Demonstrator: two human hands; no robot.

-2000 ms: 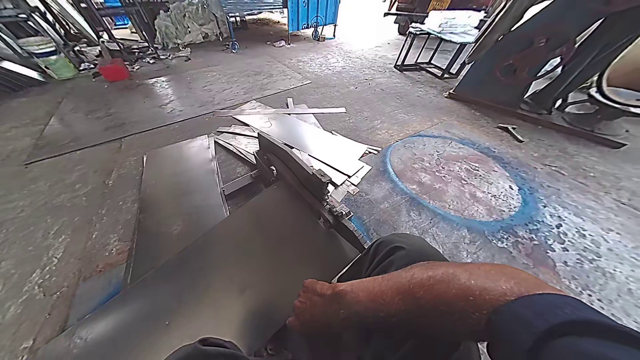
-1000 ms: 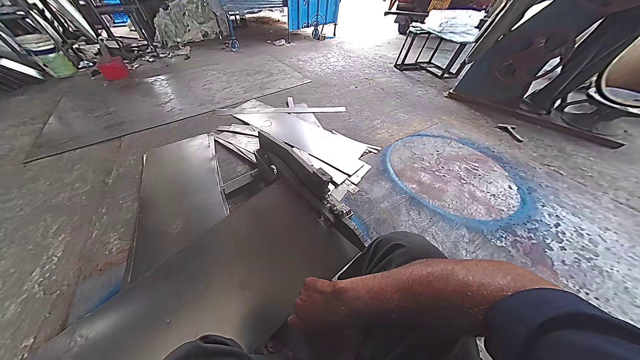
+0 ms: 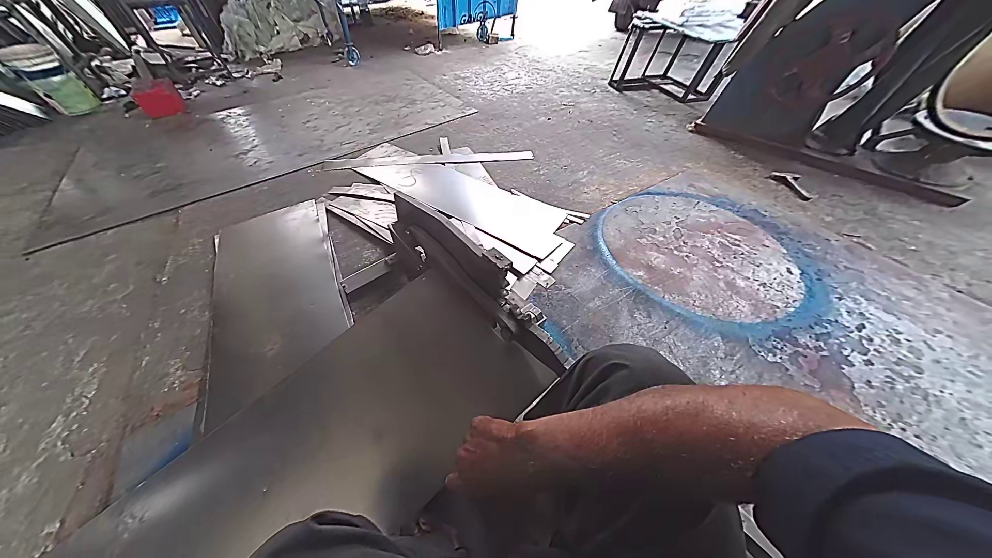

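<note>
My right hand point(image 3: 490, 456) comes in from the right, its fingers curled at the near edge of a large dark metal sheet point(image 3: 333, 411); their undersides are hidden. The sheet slants from the lower left up to a dark metal hand-shear-like machine point(image 3: 457, 248) and lies against its long blade bar. Beyond the machine, a loose pile of cut sheet-metal pieces point(image 3: 473, 201) lies on the floor, with a narrow metal strip point(image 3: 488, 157) across it. Left of the machine lies another flat metal sheet point(image 3: 271, 287). My left hand cannot be made out.
A blue paint ring point(image 3: 601, 240) marks the floor at the right. Farther off stand a black-framed table point(image 3: 659, 58), a red container point(image 3: 159, 98) and a blue wheeled bin point(image 3: 474, 14). Large metal parts lean on a long base point(image 3: 837, 159) at the upper right. My knee point(image 3: 620, 372) is beside the machine.
</note>
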